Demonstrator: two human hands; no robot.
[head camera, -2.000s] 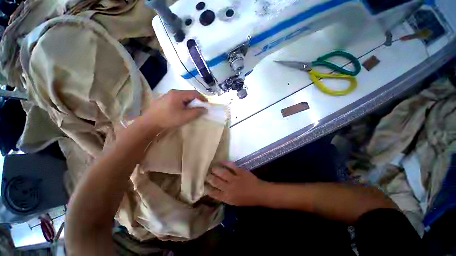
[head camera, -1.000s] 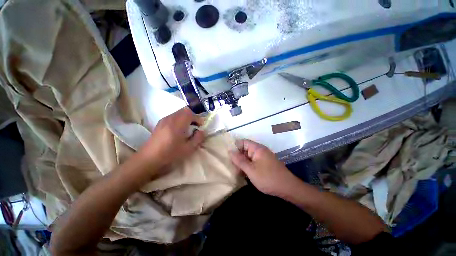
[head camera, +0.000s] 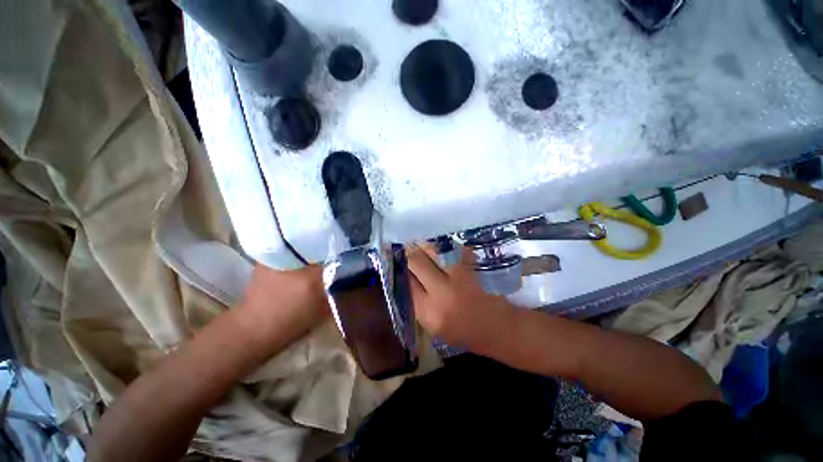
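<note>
The white sewing machine head (head camera: 577, 117) fills the upper view close up. Its dark take-up lever cover (head camera: 372, 311) hides the needle area and the fingertips. My left hand (head camera: 284, 302) lies on the beige cloth (head camera: 329, 383) left of that cover, its fingers hidden behind it. My right hand (head camera: 456, 302) is just right of the cover, beside the metal presser parts, fingertips partly hidden. Whether either hand grips the cloth cannot be seen. The beige cloth runs under my left hand and hangs toward my lap.
A large beige garment heap (head camera: 81, 180) lies at left. Scissors with a yellow loop (head camera: 627, 233) and green loop (head camera: 657, 207) lie right of the needle area, partly hidden by the head. Brown patches (head camera: 693, 207) are on the table. More cloth (head camera: 713, 307) lies below right.
The view has moved closer over the machine head, which now hides the needle area and most of the scissors. Both hands have come closer together at the needle area, around the lever cover.
</note>
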